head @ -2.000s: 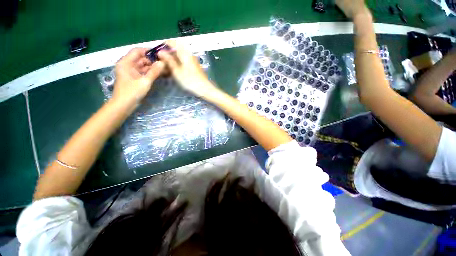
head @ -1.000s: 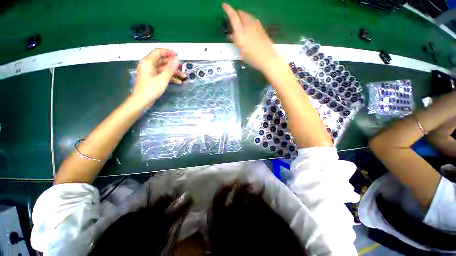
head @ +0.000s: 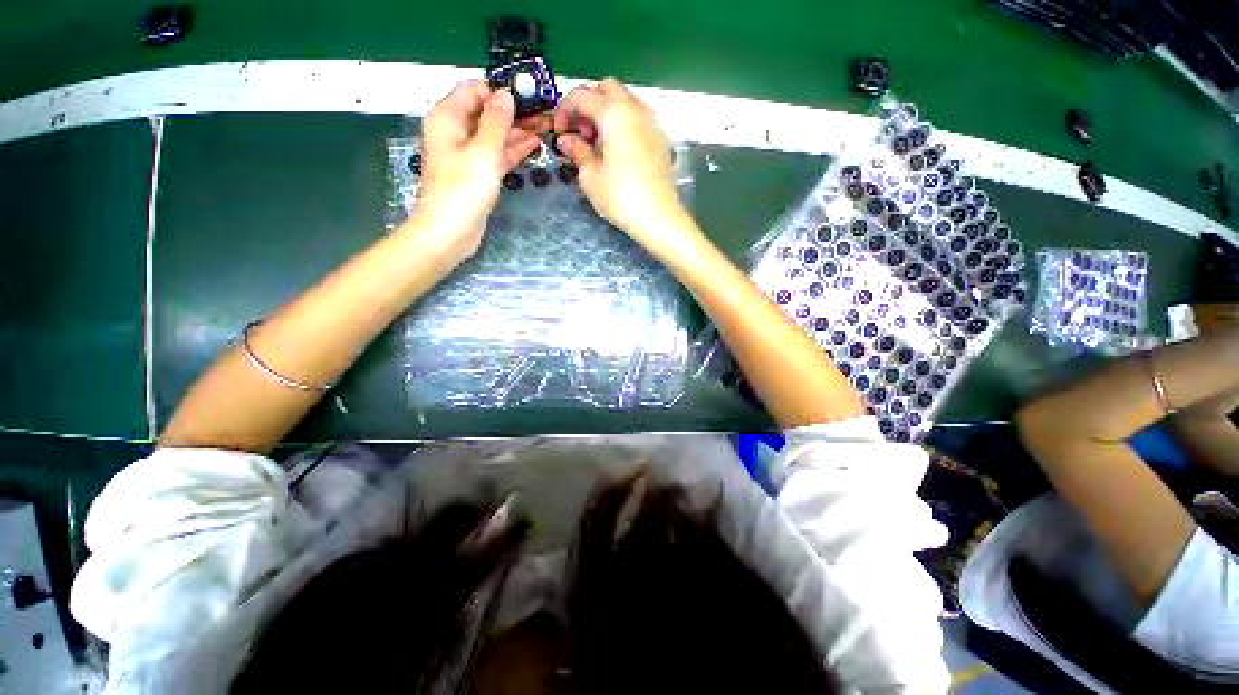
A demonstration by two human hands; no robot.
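Observation:
A small black camera housing (head: 525, 84) with a pale round face is held in my left hand (head: 469, 156) above the white strip. My right hand (head: 618, 156) is just right of it, its fingertips pinched around a small dark round lens part (head: 556, 141), partly hidden by the fingers. Below both hands lies a clear, shiny blister tray (head: 544, 333), with a few dark rounds in a row near its far edge. Full trays of dark lens parts (head: 870, 272) lie tilted and overlapping at the right.
More black units sit on the green surface beyond the curved white strip (head: 340, 86): one upper left (head: 166, 25), one right behind the held housing (head: 515, 34), one at right (head: 871, 75). A coworker's arms (head: 1107, 421) and a small tray (head: 1091, 296) are far right. A grey-white box (head: 30, 611) is lower left.
My right hand has come back from over the green strip to beside my left hand. My left hand has moved up and now holds a black housing. The view has shifted slightly.

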